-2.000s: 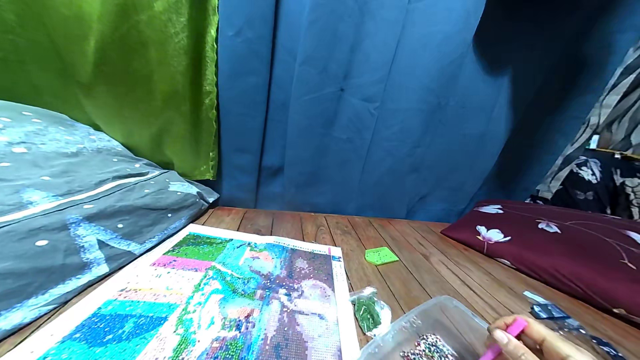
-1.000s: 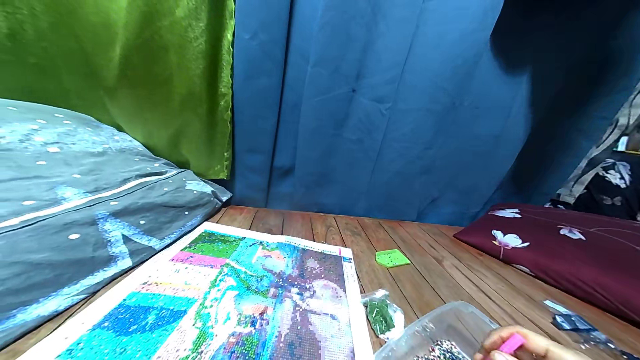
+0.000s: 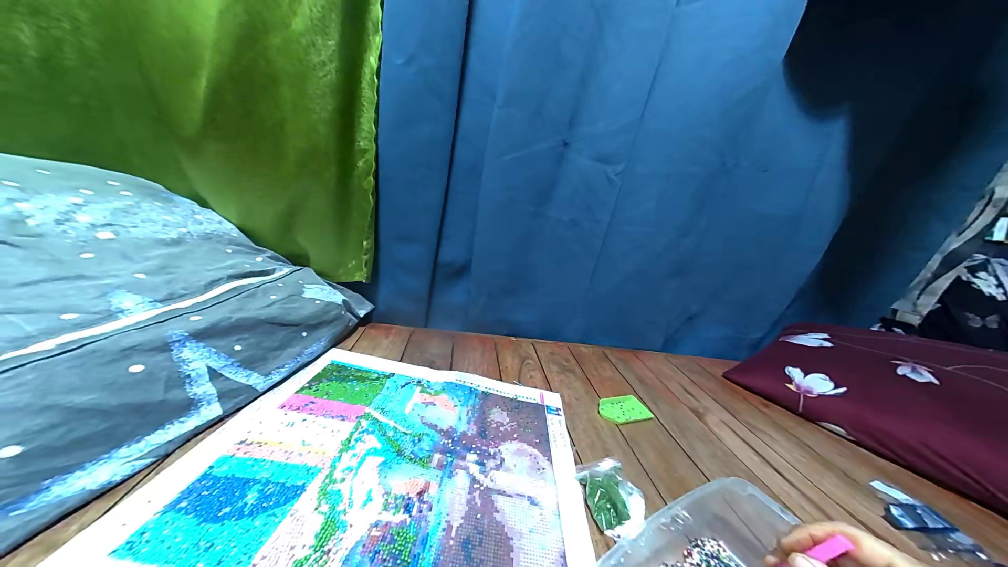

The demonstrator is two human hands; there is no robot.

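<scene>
My right hand point(image 3: 846, 545) is at the bottom right, its fingers shut on a small pink object point(image 3: 829, 548). It is beside the right wall of a clear plastic container point(image 3: 728, 496) that holds many tiny mixed-colour beads point(image 3: 707, 554). Left of the container lies a small clear bag of green beads point(image 3: 606, 500). A diamond painting canvas point(image 3: 378, 472), largely covered in coloured beads, lies flat on the wooden floor. Behind the bag sits a bright green tray point(image 3: 624, 409) with some dark specks on it. My left hand is out of view.
Dark clear packets point(image 3: 920, 517) lie at the far right. A maroon flowered pillow point(image 3: 890, 394) is behind them. Grey-blue patterned bedding point(image 3: 157, 339) borders the canvas at left. Blue point(image 3: 567, 173) and green point(image 3: 236, 118) curtains hang behind the wooden floor point(image 3: 661, 449).
The view has shifted, so things appear further right. My right hand keeps hold of the pink object beside the container; less of the hand shows than two seconds ago.
</scene>
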